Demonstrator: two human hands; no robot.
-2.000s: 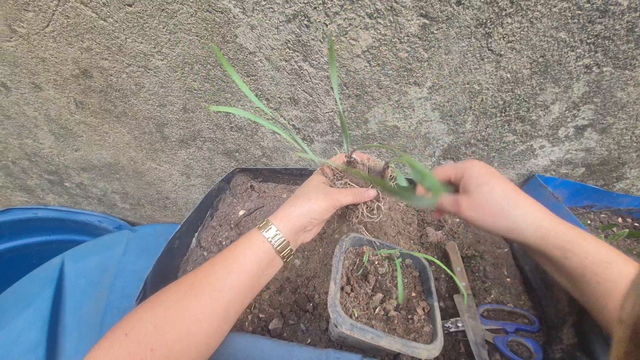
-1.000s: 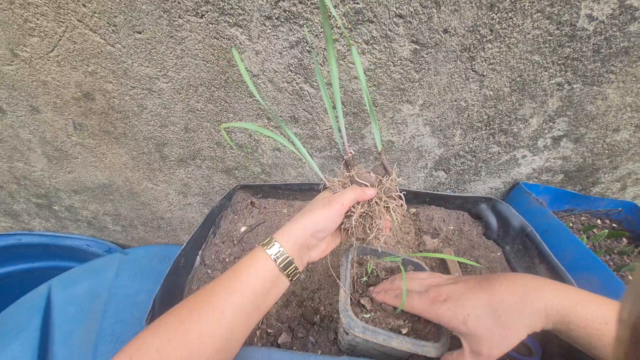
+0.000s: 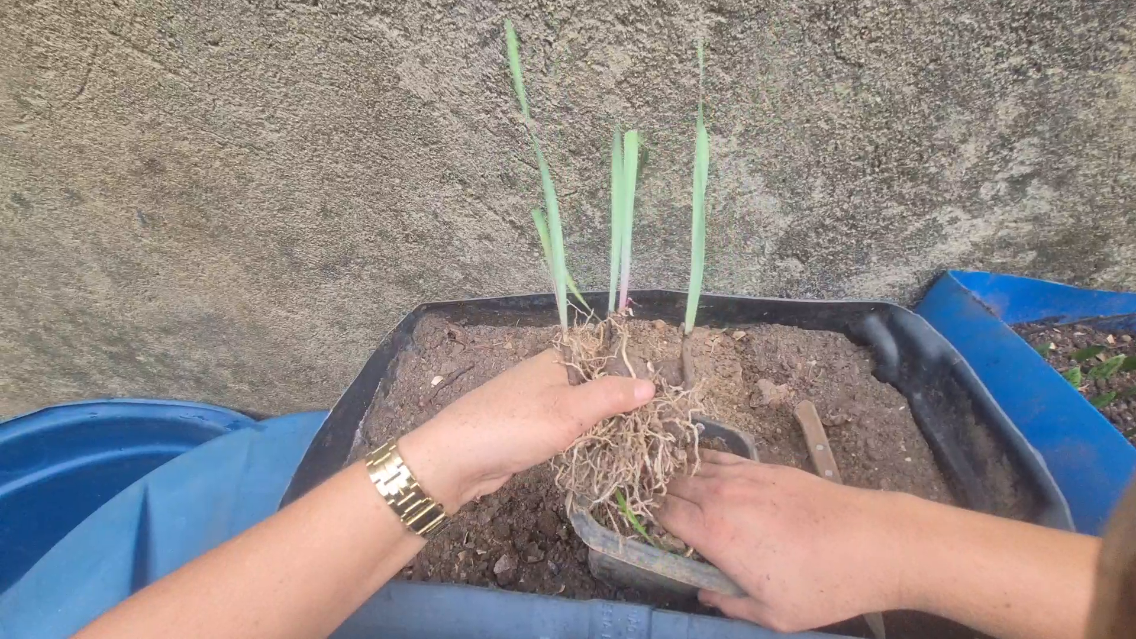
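Note:
My left hand (image 3: 524,417), with a gold watch band at the wrist, grips a clump of rooted plants (image 3: 630,444) by the matted roots, thumb across the front. Narrow green leaves stand upright from the clump against the wall. The roots hang over a small dark plastic pot (image 3: 639,564) of soil, which sits in a larger soil-filled planter (image 3: 413,333). My right hand (image 3: 790,532) lies over the pot's right side, its fingertips down at the soil and partly hidden by the roots. Whether those fingers hold anything cannot be seen.
A wooden handle (image 3: 815,439) lies on the soil right of the pot, partly behind my right hand. A rough concrete wall (image 3: 311,177) rises behind the planter. Blue plastic containers stand at the left (image 3: 115,453) and the right (image 3: 1029,373), the right one with soil and small leaves.
The left hand has brought the root clump down and over the small pot. My right hand has gone from the clump's leaves to the pot's soil. The scissors seen two seconds ago are now hidden.

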